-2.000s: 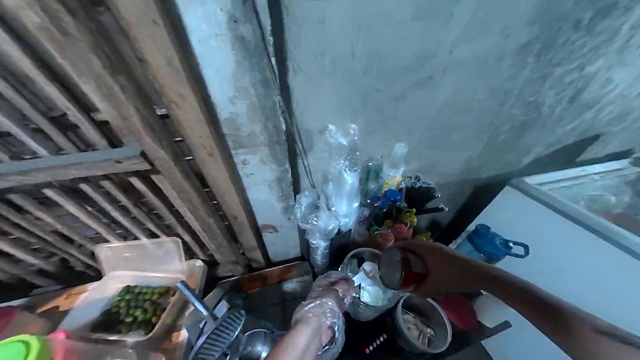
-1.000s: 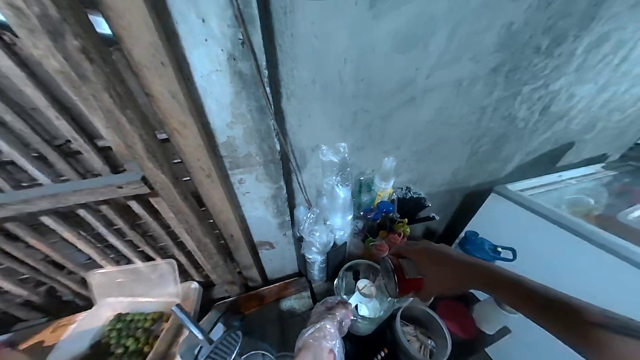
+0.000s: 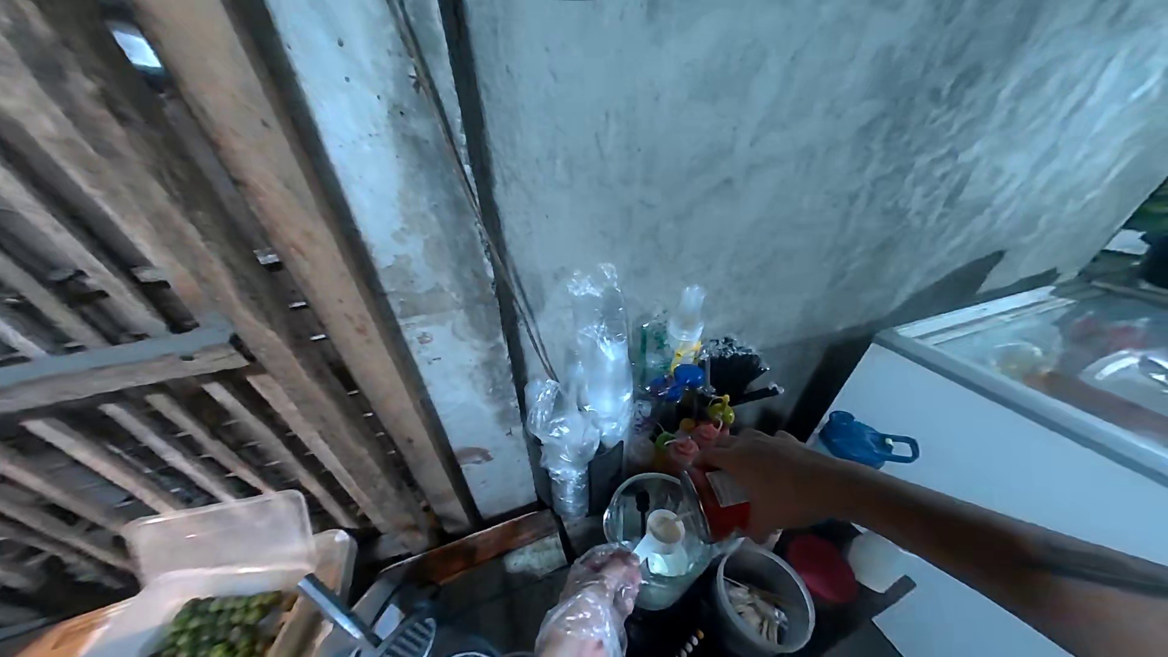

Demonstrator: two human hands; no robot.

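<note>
My left hand [image 3: 598, 598], in a clear plastic glove, is at the near left side of a clear container [image 3: 630, 511]; whether it grips the container I cannot tell. Inside that container is a white plastic piece [image 3: 666, 538], with a dark utensil beside it. My bare right hand [image 3: 776, 479] is closed around a vessel of red liquid [image 3: 721, 504], tilted at the container's right rim. Bottles with red, yellow and blue tops [image 3: 689, 379] stand just behind. A clear tub [image 3: 766, 598] of pale pieces is below my right hand.
Plastic-wrapped stacks [image 3: 602, 365] stand against the concrete wall. At the left is an open box of small green fruits [image 3: 219, 625], beside a slotted turner [image 3: 406, 639]. A white chest freezer [image 3: 967, 456] with a blue-lidded item before it borders the right side.
The red vessel was held more upright two seconds ago and now leans over the container's rim. My left hand stays beside the container. The view has shifted slightly.
</note>
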